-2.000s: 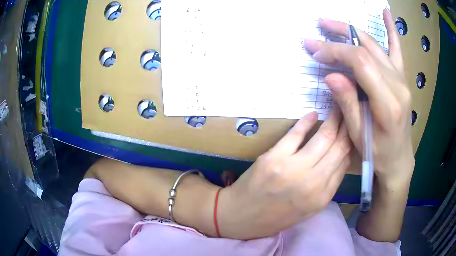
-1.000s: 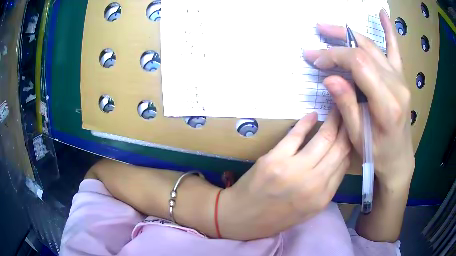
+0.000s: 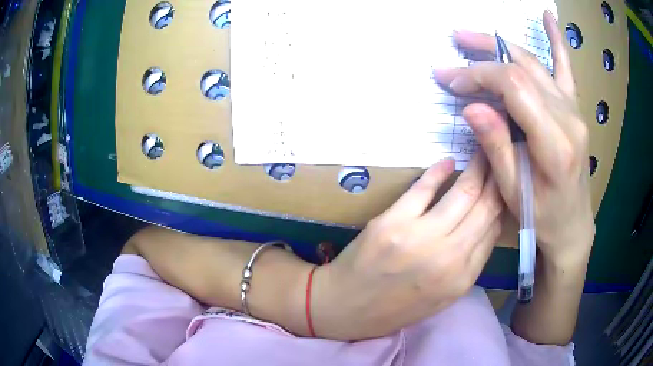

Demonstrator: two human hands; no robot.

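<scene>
A white record sheet (image 3: 344,86) lies on the tan perforated tray (image 3: 179,118), mostly glared blank, with ruled rows and some characters at its right side. My right hand (image 3: 533,129) is over the sheet's right part and holds a gel pen (image 3: 527,207) across its fingers, dark tip up and away, clear barrel towards me. My left hand (image 3: 429,246) is at the sheet's lower right edge, its fingertips tucked beside and partly under the right hand. Whether the left fingers hold anything is hidden.
Round silvery and dark shapes show in the tray's holes. The tray sits on a green mat (image 3: 93,136) with blue and yellow edging. Clear-edged trays or racks (image 3: 57,214) stand at the left. My pink-sleeved forearms and lap are at the bottom.
The right fingers and the pen have shifted very slightly. Otherwise the hands and sheet hold their places.
</scene>
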